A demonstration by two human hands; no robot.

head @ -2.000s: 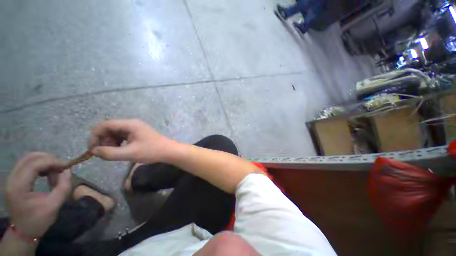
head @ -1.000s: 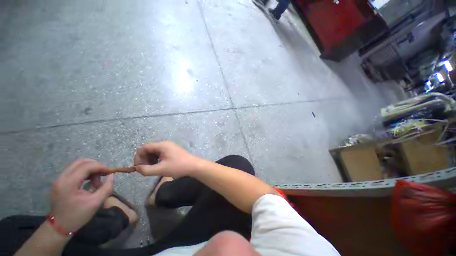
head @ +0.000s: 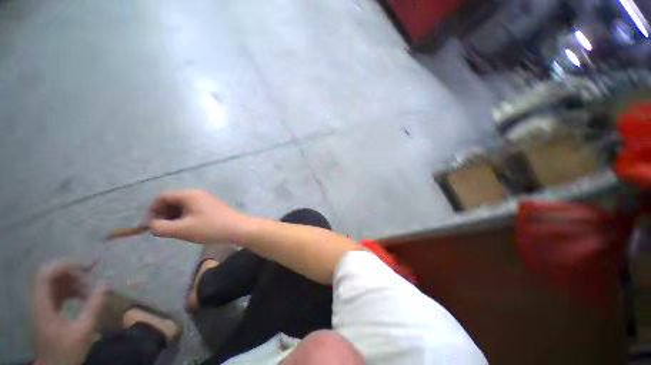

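My right hand (head: 193,216) pinches one end of a thin orange-brown snack stick (head: 129,232) between thumb and forefinger. The stick's other end points left, free in the air above the grey floor. My left hand (head: 63,314) is at the lower left, blurred, apart from the stick, with thumb and forefinger curved. A tiny dark reddish speck (head: 89,266) shows at its fingertips; whether it is a held piece is too blurred to tell.
My knees and sandalled feet are below my hands. A dark red desk (head: 500,285) with a pale edge stands at the right, with a red plastic bag (head: 564,242) against it. Open cardboard boxes (head: 477,187) and blurred goods lie beyond.
The stick, held between both hands before, is now only in my right hand. My left hand has moved away, down and left. The view has shifted and blurred.
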